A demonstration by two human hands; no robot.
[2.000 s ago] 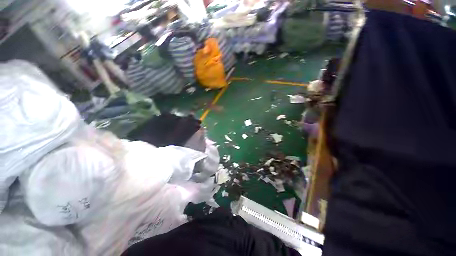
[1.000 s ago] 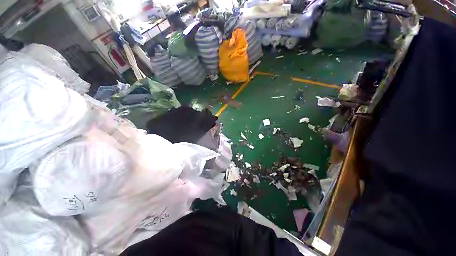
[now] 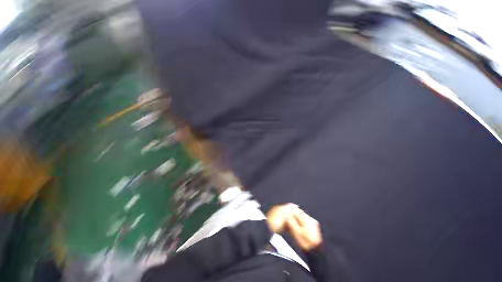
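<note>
Black fabric (image 3: 374, 160) covers the table in wide, mostly smooth layers, with some soft folds toward its far left part. One bare hand, which looks like my left hand (image 3: 294, 224), is at the near left edge of the fabric beyond a black sleeve. Its fingers look bent, but blur hides whether they pinch the cloth. White paper or sheet (image 3: 236, 212) shows beside the sleeve and below the hand. My right hand is not in view.
The green floor (image 3: 93, 193) on the left is littered with scraps (image 3: 165, 167). A blurred orange sack (image 3: 19, 176) stands at the far left. A pale surface (image 3: 440, 60) lies beyond the fabric's right edge.
The view has swung right toward the table, so the fabric fills much more of the picture. The white wrapped rolls have left view. A bare hand has come into view at the fabric's edge.
</note>
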